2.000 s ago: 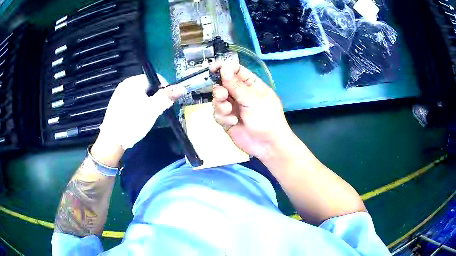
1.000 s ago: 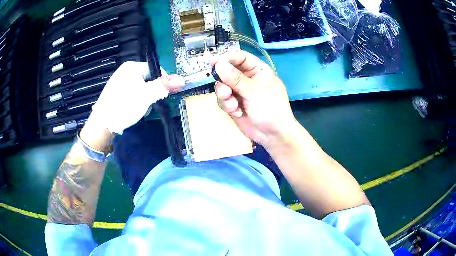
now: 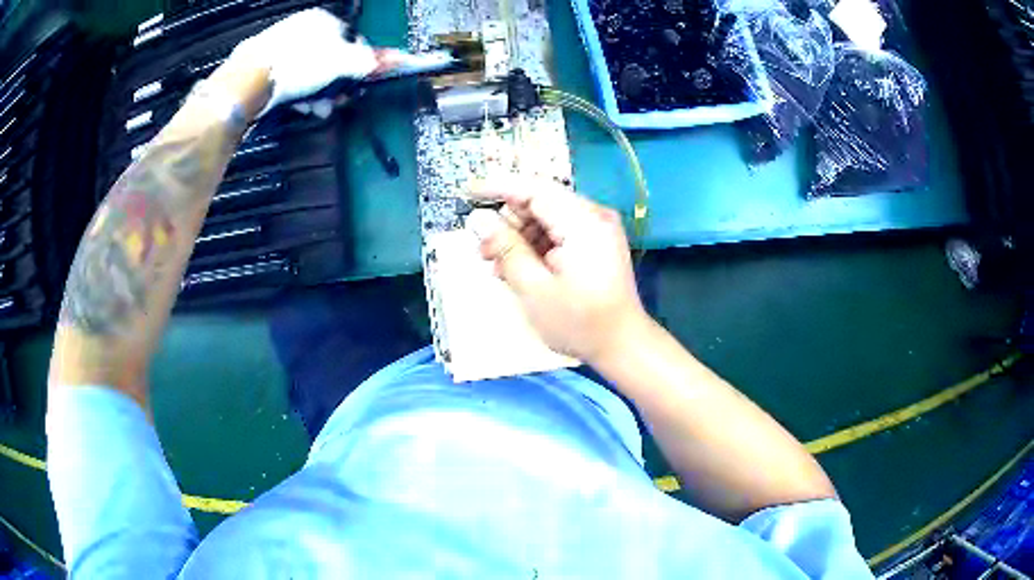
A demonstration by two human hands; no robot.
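Observation:
My left hand (image 3: pixel 301 57), in a white glove, is at the upper left over the edge of the parts tray. It grips a tubular unit whose silver end (image 3: pixel 417 62) points right, at the brass-coloured block (image 3: pixel 459 57) of the fixture; whether they touch is unclear. The unit's dark body is mostly hidden by the hand or blurred. My right hand (image 3: pixel 567 266), bare, is over the cream cover plate (image 3: pixel 499 323) with fingers curled. Something small and dark shows near its fingertips, but I cannot tell whether it is held. The fixture base (image 3: pixel 446 170) runs away from me.
The black parts tray (image 3: pixel 312 204) with units in rows is at left. A blue bin (image 3: pixel 692 116) of small black pieces is right of the fixture, with clear plastic bags (image 3: pixel 867 130) beyond. A yellowish air hose (image 3: pixel 627 153) curves beside the fixture. The bench's front edge runs below the bin.
My left hand has moved forward and left with the unit, towards the fixture's brass-coloured block. My right hand has come off the unit's silver end and sits slightly lower, over the fixture's near end.

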